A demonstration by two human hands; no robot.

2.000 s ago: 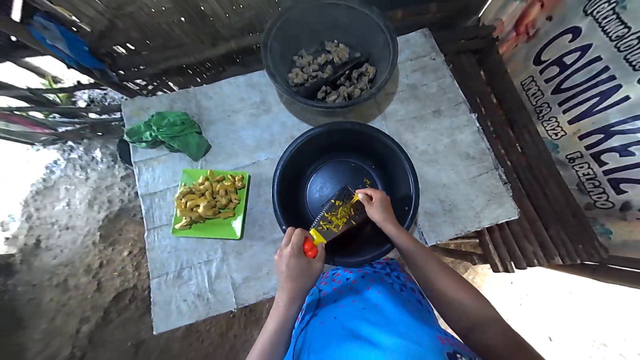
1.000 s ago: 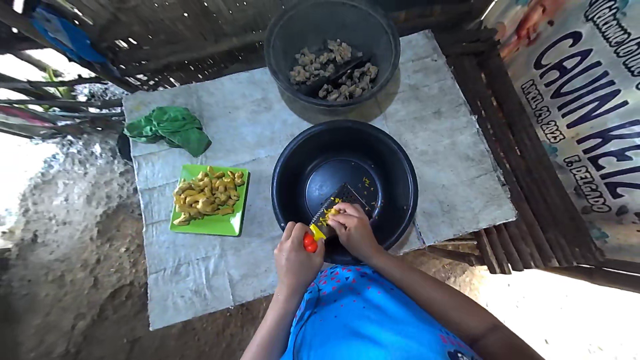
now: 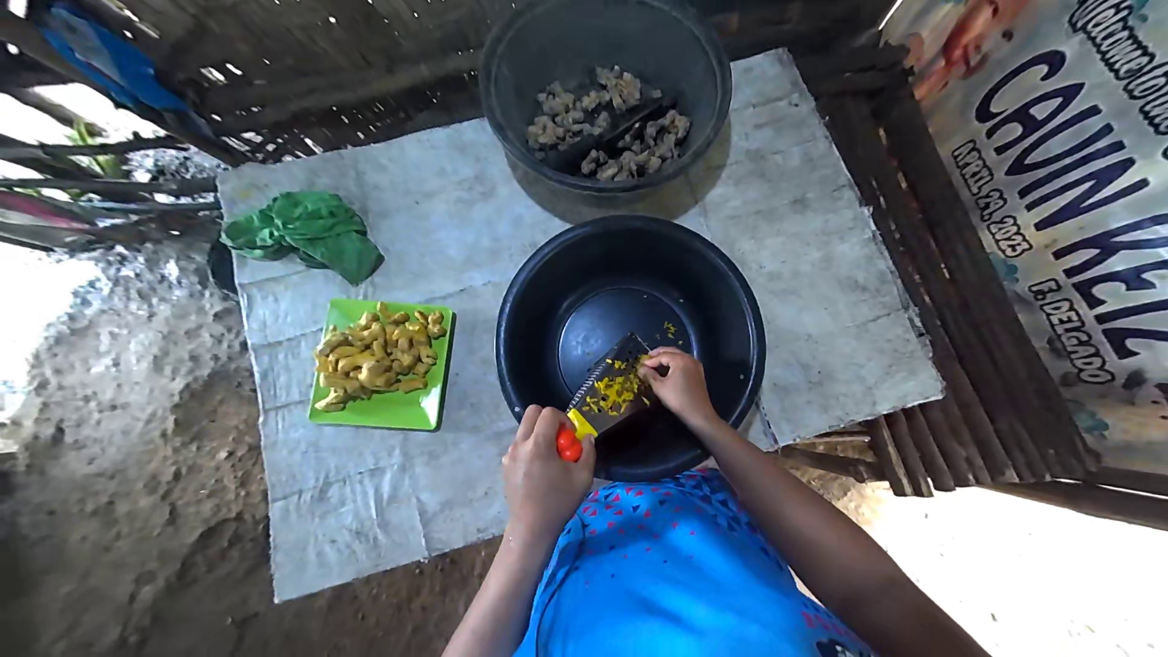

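Note:
My left hand [image 3: 547,465] grips the red and yellow handle of a metal grater [image 3: 613,388], which slants over the near part of a black plastic basin [image 3: 630,237]. Yellow shreds lie on the grater's face, and a few more are on the basin's inner wall. My right hand [image 3: 677,383] is at the grater's far right edge with thumb and fingertips pinched together; whether a small piece is between them cannot be told. Left of the basin, a green square plate [image 3: 415,412] bears several yellowish-brown root pieces [image 3: 374,358], like turmeric or ginger.
Behind the basin stands a larger dark tub [image 3: 511,68] holding greyish lumpy pieces [image 3: 639,151]. A crumpled green cloth [image 3: 310,233] lies at the back left of the sheet-covered table [image 3: 365,493]. Wooden slats [image 3: 958,301] and a printed banner [image 3: 1077,219] are on the right.
My right hand was lower over the grater's face one second ago and is now at its far right edge, with the yellow shreds uncovered. My left hand keeps its hold on the handle.

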